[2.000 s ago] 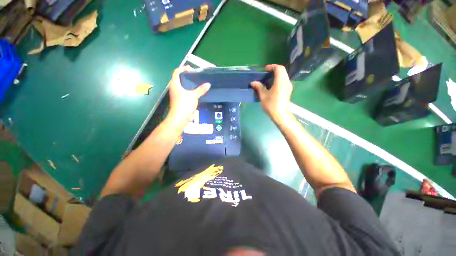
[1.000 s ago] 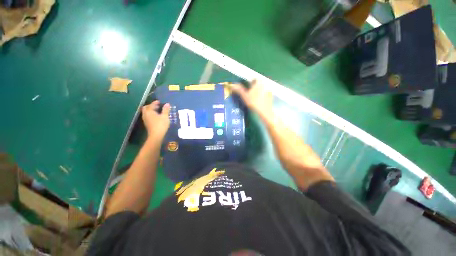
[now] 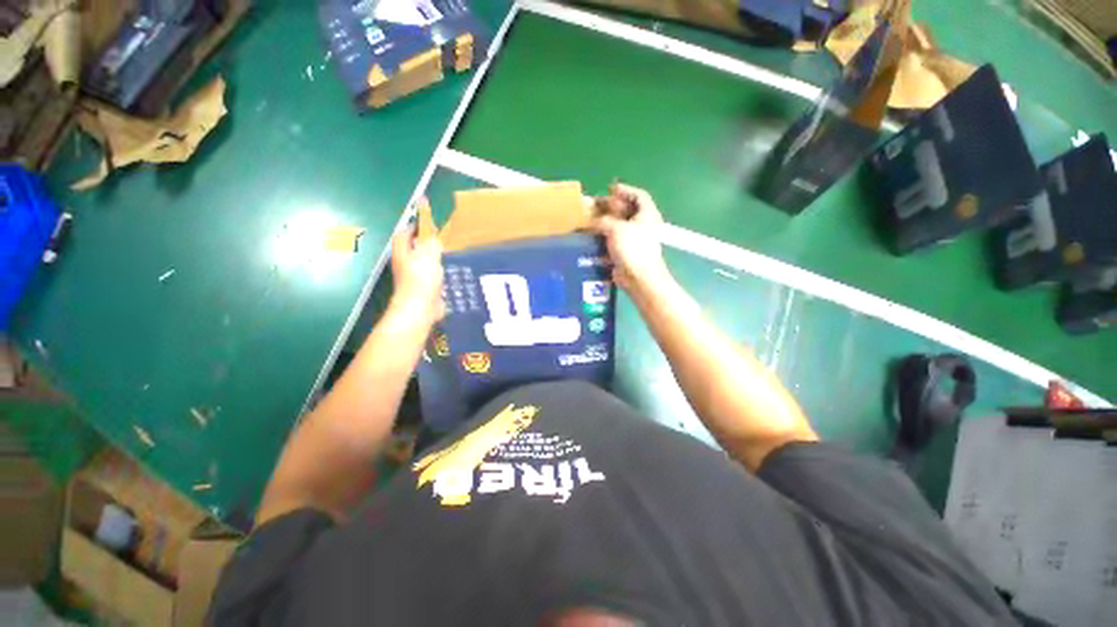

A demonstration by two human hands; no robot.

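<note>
A dark navy printed carton (image 3: pixel 539 300) with a white product picture lies in front of my torso, its near end hidden by my shirt. Its brown inner flap (image 3: pixel 521 212) stands open at the far end. My left hand (image 3: pixel 418 263) holds the left far corner, beside a narrow brown side flap. My right hand (image 3: pixel 630 233) holds the right far corner, its fingers at the small side flap there.
Erected navy cartons (image 3: pixel 955 159) stand at the right beyond the white strip. A blank stack (image 3: pixel 398 43) lies at the far side. Kraft paper (image 3: pixel 153 132) and a blue bin (image 3: pixel 25 233) are left; a black object (image 3: pixel 933 392) is right.
The carton at my hands now shows its brown far-end flap opened out. Both hands have shifted to its far corners. The view has tilted, bringing the far blank stack back into the picture.
</note>
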